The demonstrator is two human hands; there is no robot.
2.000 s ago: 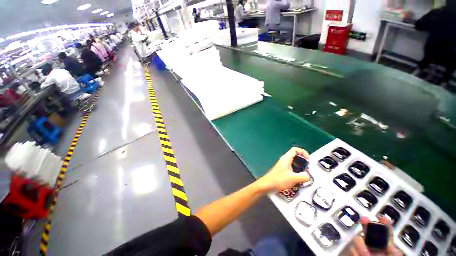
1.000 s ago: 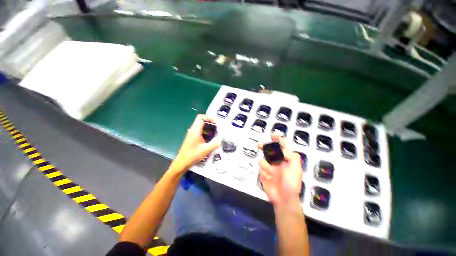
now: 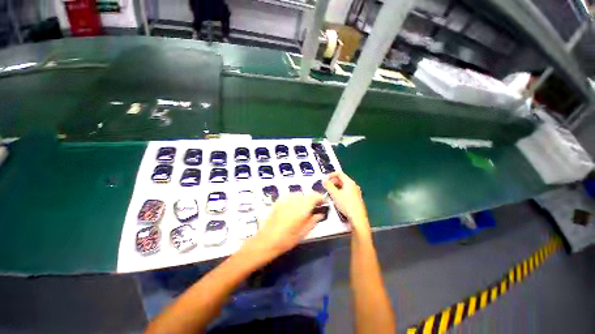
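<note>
The white foam tray (image 3: 196, 259) lies on the green bench with rows of small square watch heads (image 3: 192, 156). Most faces are dark and glossy; some toward the left and middle look whitish with glare, and two at the near left show reddish patterns. My left hand (image 3: 287, 222) is over the tray's near right part, its fingertips beside a dark watch head (image 3: 320, 212). My right hand (image 3: 346, 199) is at the tray's right end, fingertips bent down close to the left ones. Dark units lie under and beside the fingers; whether either hand grips one is hidden.
A grey-white post (image 3: 365, 72) rises behind the tray's right end. Small scraps (image 3: 160, 116) lie on the line beyond. White stacks (image 3: 554, 153) stand at the right. A tape roll (image 3: 329, 47) is at the back. Yellow-black floor tape (image 3: 489, 297) runs at lower right.
The view has swung right. Both hands, which held up dark watch heads over the tray, are now low together at its right end. Those held units no longer show clearly.
</note>
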